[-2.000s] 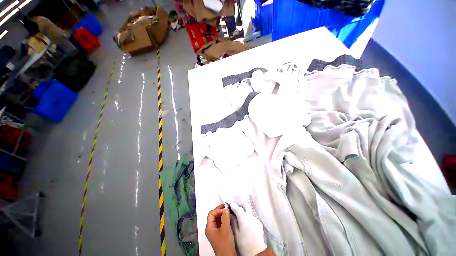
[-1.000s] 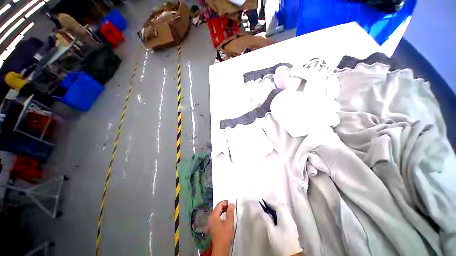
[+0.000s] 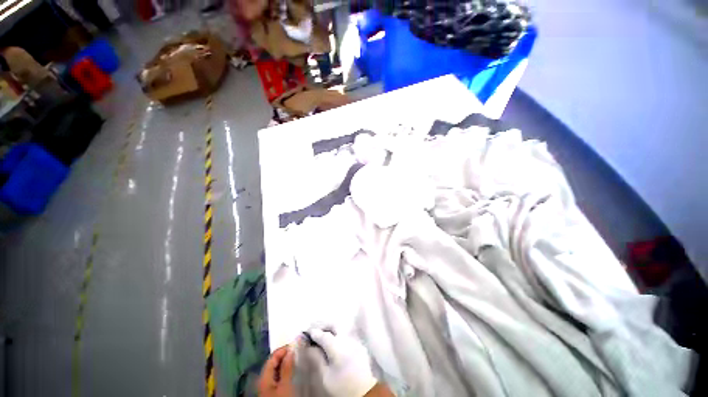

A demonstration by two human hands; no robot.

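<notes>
Off-white knit garments (image 3: 466,271) lie in folds across the white-topped table (image 3: 281,155), with dark grey bands (image 3: 322,203) along their far edges. My left hand (image 3: 278,374), bare, is at the table's near left edge, cut off by the bottom of the frame, its fingertips together on the pale cloth. My right hand (image 3: 341,363), in a white glove, is just right of it, closed around small dark snips (image 3: 317,338) whose tip points toward the left fingertips. Any thread is too fine to see.
A green cloth (image 3: 237,326) lies on the floor left of the table. A blue bin (image 3: 415,66) with dark pieces stands behind the far end, and a carton (image 3: 186,74) stands on the floor. A white wall is at the right.
The view has shifted. Since one second ago, the gloved right hand with the snips has moved left, close to my left fingertips; the hands were apart then.
</notes>
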